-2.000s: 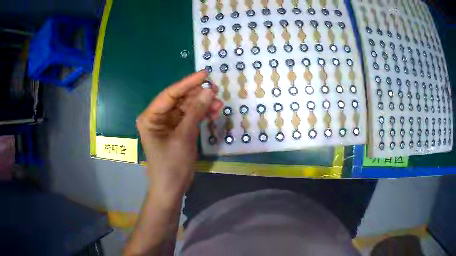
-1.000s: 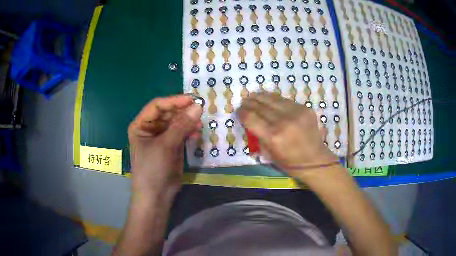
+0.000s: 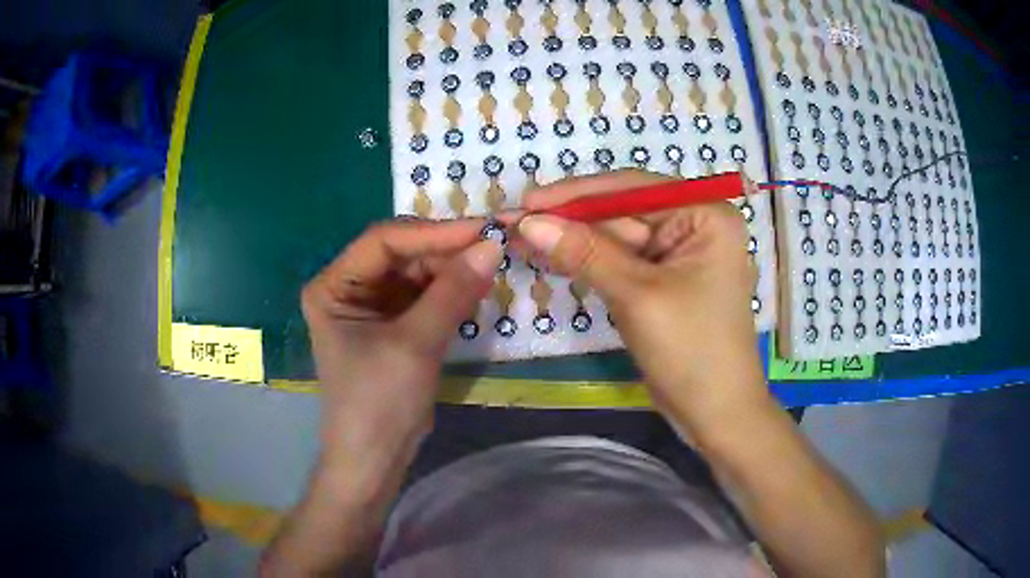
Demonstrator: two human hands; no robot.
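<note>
My left hand [image 3: 390, 288] pinches a small round disc [image 3: 494, 234], dark with a silver ring, between thumb and fingertips above the left white tray [image 3: 412, 226]. My right hand [image 3: 666, 265] holds a red pen-like probe [image 3: 649, 201] that lies nearly level. The probe's front end is at the disc, hidden by the right fingertips; contact cannot be told. The probe lead [image 3: 864, 198] runs from its rear over the right tray. The left tray holds rows of discs with tan tabs [image 3: 523, 101] between them, partly covered by my hands.
A right tray [image 3: 791, 305] with rows of discs lies beyond blue tape. A loose disc [image 3: 367, 138] lies on the green mat [image 3: 271, 181]. A yellow label [image 3: 217, 352], a green label [image 3: 822, 361] and yellow tape [image 3: 508, 391] mark the front edge. A blue stool [image 3: 96, 130] stands left.
My right hand has come into view with the red probe, swung the probe from upright to nearly level and brought it to the disc. My left hand still holds the disc, now further right over the tray.
</note>
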